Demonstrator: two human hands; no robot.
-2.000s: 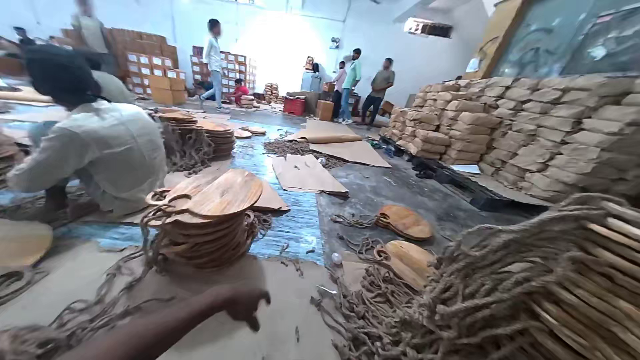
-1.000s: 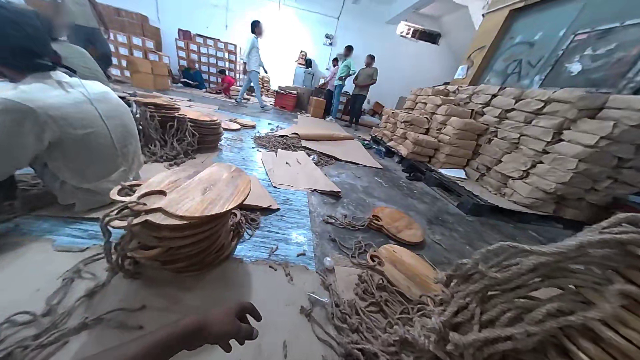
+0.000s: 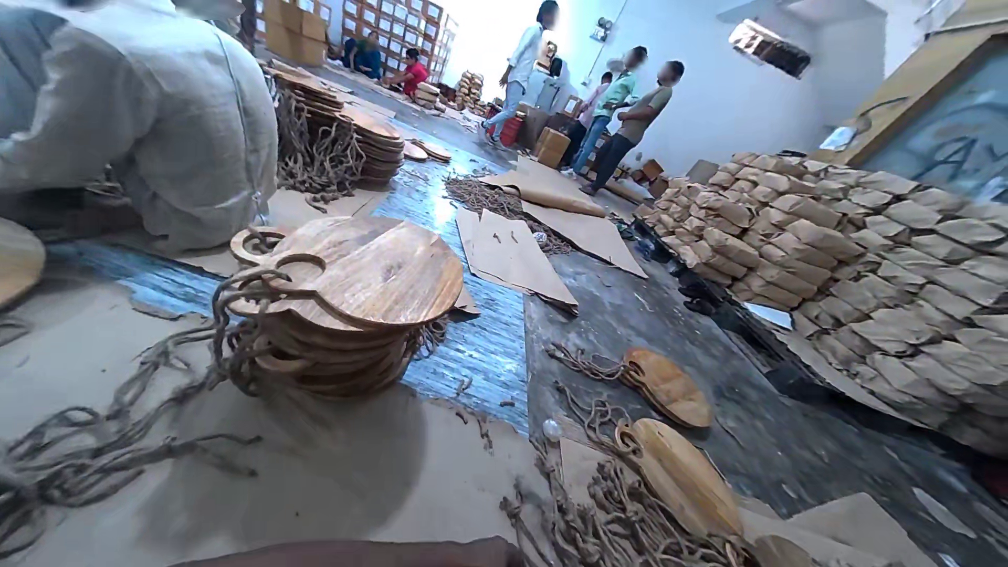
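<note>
A strip of skin along the bottom edge, part of my left hand or forearm (image 3: 425, 554), lies below the pile of round wooden boards. Its fingers cannot be made out, and nothing is seen held. My right hand is out of view. The stacked wooden boards (image 3: 386, 272) have ring-shaped handles with knotted rope loops (image 3: 236, 339) hanging off the left side. They rest on brown paper or cardboard sheeting (image 3: 307, 472). To the right, two groups of wooden boards (image 3: 669, 386) lie on the dark floor, with a tangle of rope (image 3: 622, 504) near the lower one.
A person in a pale shirt (image 3: 181, 118) crouches at left beside another board stack (image 3: 370, 142). Cardboard sheets (image 3: 512, 256) lie mid-floor. Paper-wrapped parcels (image 3: 890, 260) are piled on a dark pallet (image 3: 732, 315) at right. Several people (image 3: 630, 118) stand or sit farther back.
My left hand, seen whole with its fingers spread earlier, has dropped to the bottom edge. The large rope-and-board pile at lower right has mostly left the view as the view shifted.
</note>
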